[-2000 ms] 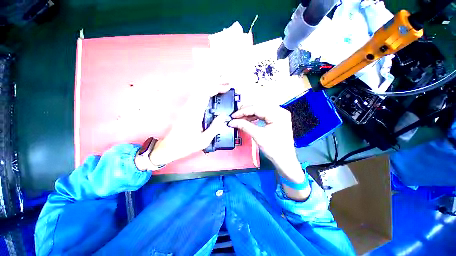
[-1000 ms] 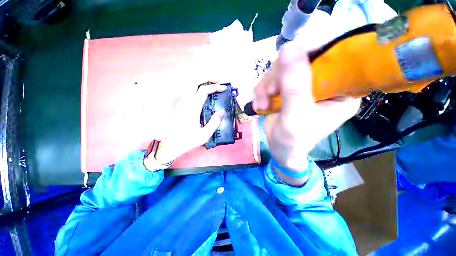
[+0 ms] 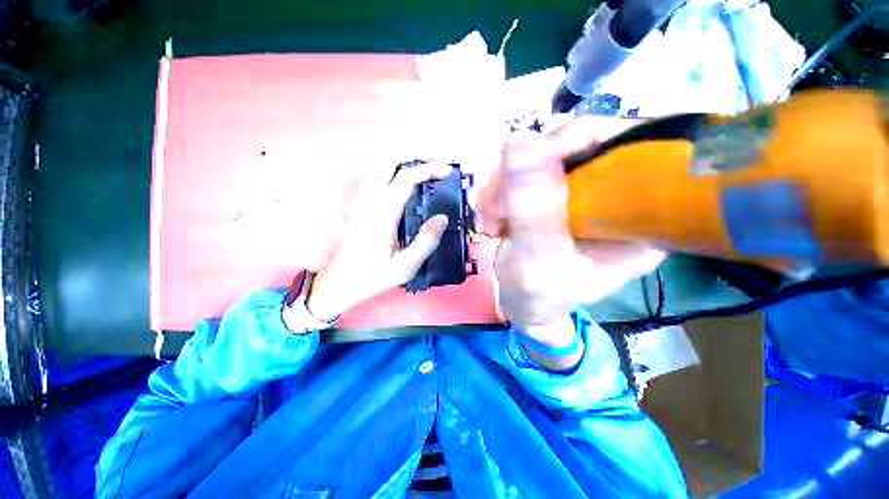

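A black plastic housing [image 3: 447, 234] lies on the pink-red mat [image 3: 253, 195]. My left hand [image 3: 375, 244] holds it from its left side, with fingers at its top and the thumb on its face. My right hand [image 3: 536, 224] grips the orange electric screwdriver [image 3: 653, 195], which lies nearly level and points left at the housing's right edge. Its tip is blurred, so I cannot tell if it touches. The screwdriver and hand hide the screw tray.
The grey dispensing syringe [image 3: 606, 49] hangs at the upper right before a crumpled white cloth [image 3: 751, 49]. White paper [image 3: 463, 68] lies at the mat's upper right. A black cord [image 3: 721, 310] crosses the right side above an open cardboard box [image 3: 731, 390].
My right hand first pinched at the housing's right edge, then took the screwdriver to it. Since one second ago the screwdriver body has swung lower. My left hand still holds the housing.
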